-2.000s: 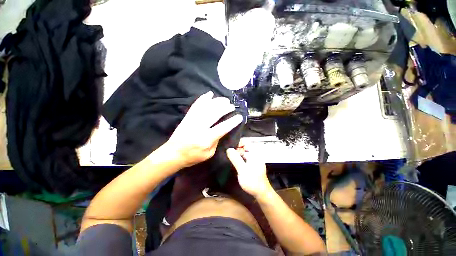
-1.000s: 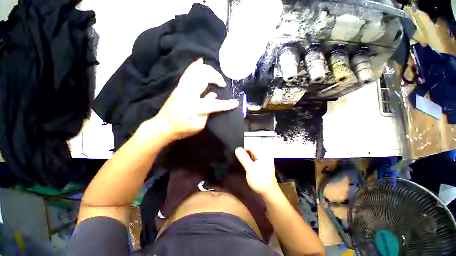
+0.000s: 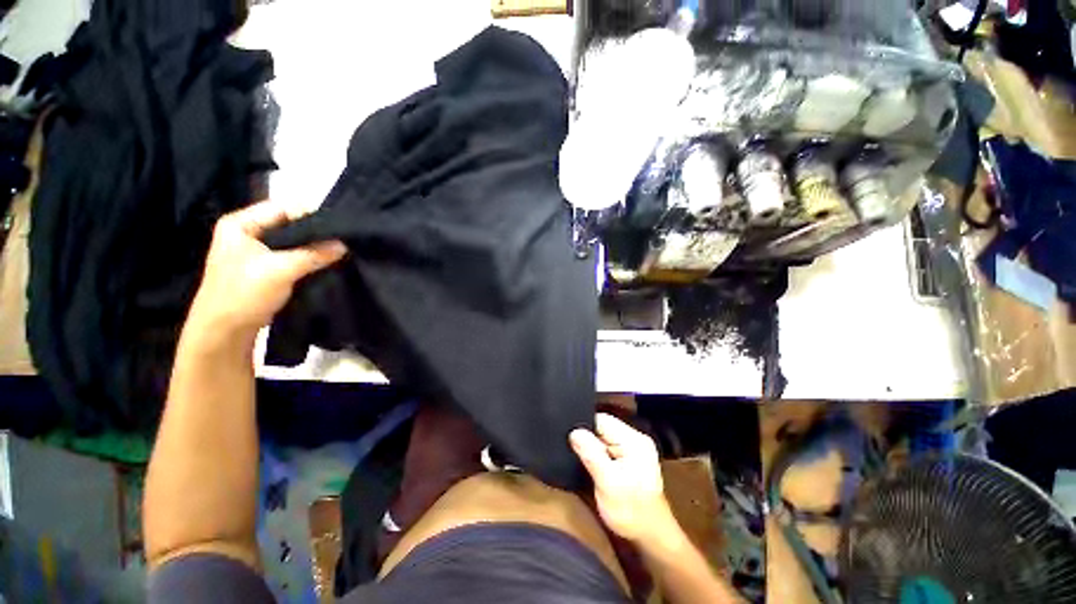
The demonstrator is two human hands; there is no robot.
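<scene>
A black garment piece point(image 3: 484, 260) lies spread from the white tabletop down over the table's front edge. Its right edge runs beside the needle area point(image 3: 590, 242) of the overlock machine point(image 3: 779, 130). My left hand point(image 3: 266, 266) grips a gathered fold at the piece's left side. My right hand point(image 3: 619, 466) pinches the lower right corner below the table edge, near my lap. Whether the cloth is under the presser foot is hidden.
A black garment heap point(image 3: 142, 224) hangs over the table's left side. Black lint point(image 3: 726, 325) lies below the machine. A round fan point(image 3: 962, 531) stands at lower right. Navy cloth point(image 3: 1038, 212) lies at far right.
My left hand has moved left from near the needle and now pulls the cloth's left side. My right hand has moved down with the corner, and the piece is stretched flatter.
</scene>
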